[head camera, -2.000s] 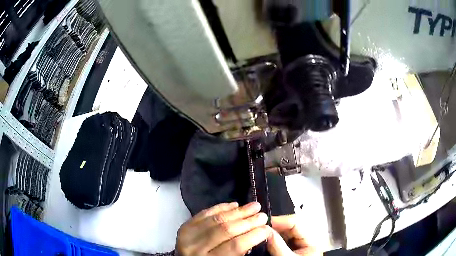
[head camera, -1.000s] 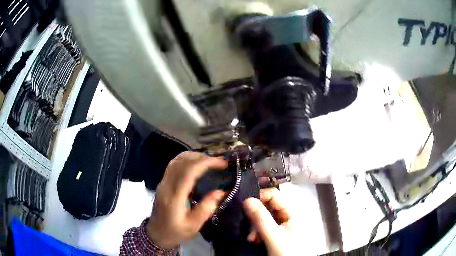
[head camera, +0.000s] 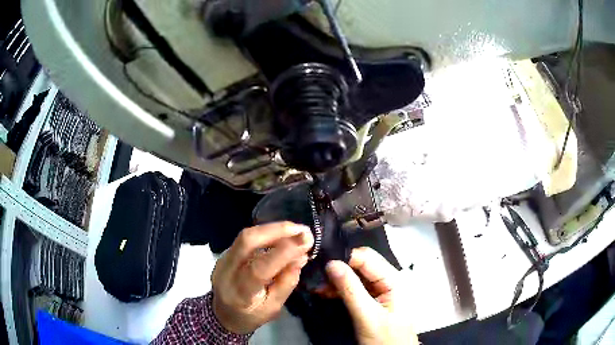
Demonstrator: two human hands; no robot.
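Note:
A black fabric panel (head camera: 330, 232) lies under the needle area of the sewing machine (head camera: 101, 101). A zipper (head camera: 316, 222) with a shiny toothed line runs from the needle area towards me and curves slightly. My left hand (head camera: 266, 269) has its thumb and fingertips closed at the zipper's left edge. My right hand (head camera: 364, 286) pinches the black fabric on the right, thumb on top. The stitching point is partly hidden by the machine head and the black ribbed cylinder (head camera: 313, 114).
Finished pocket pieces (head camera: 138, 236) stand stacked at left on the white table. Stacked cut pieces (head camera: 64, 155) fill the left shelves. A blue crate (head camera: 74, 330) is at lower left. A brown-edged strip (head camera: 456, 269) and dark scissors or snips (head camera: 526, 242) lie right of the needle area.
The view has shifted. My left hand went from lying flat near the zipper's lower end, up over the fabric, to pinching at the zipper's edge. The zipper, straight before, now curves.

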